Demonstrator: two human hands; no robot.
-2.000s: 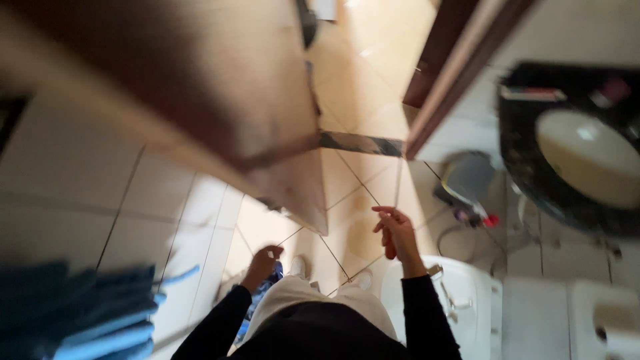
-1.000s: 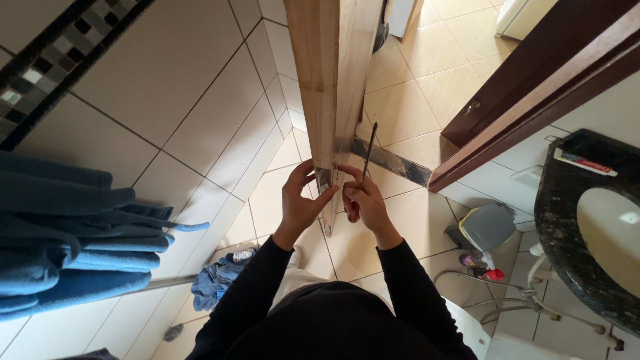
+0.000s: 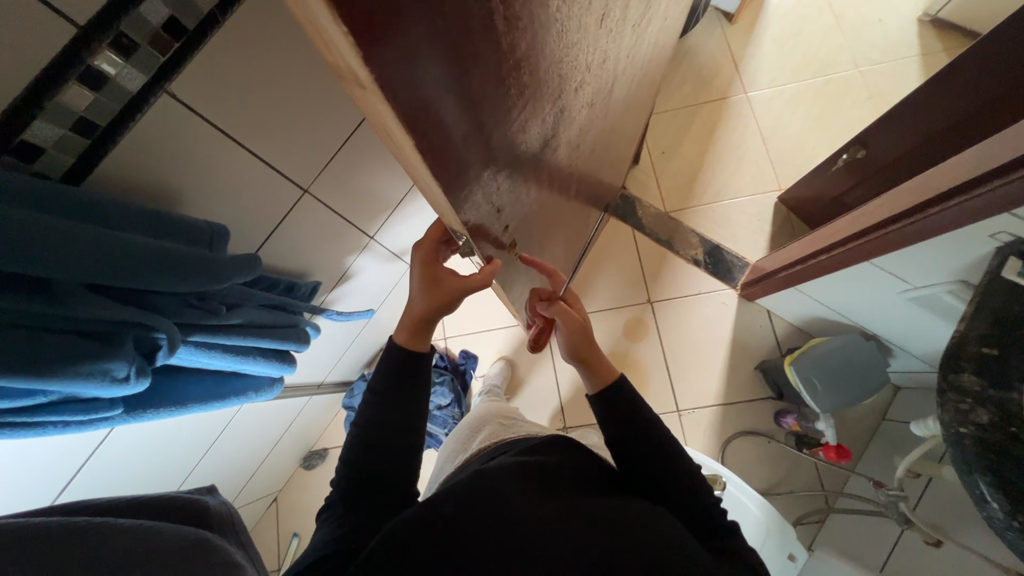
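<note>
A dark wooden door (image 3: 512,104) stands open in front of me, with a metal lock plate (image 3: 464,244) on its pale edge and small holes in its face. My left hand (image 3: 442,280) is around that edge at the plate, thumb and fingers on either side. In my right hand (image 3: 560,316) is a screwdriver (image 3: 540,334), its handle in the curled fingers and its long shaft pointing up and to the right. The right index finger reaches to the holes in the door's face. Whether the left hand grips the plate or the door edge, I cannot tell.
Blue towelling (image 3: 136,320) hangs at the left, above crumpled blue cloth (image 3: 452,396) on the floor. The door frame (image 3: 880,216) and a stone threshold (image 3: 680,236) are at the right. Near the dark stone counter (image 3: 984,400) stand a grey bin (image 3: 840,374), bottles and hoses.
The door has turned, so its dark face shows more than a second ago. Two seconds ago both hands were off the door; now they are at its edge and face.
</note>
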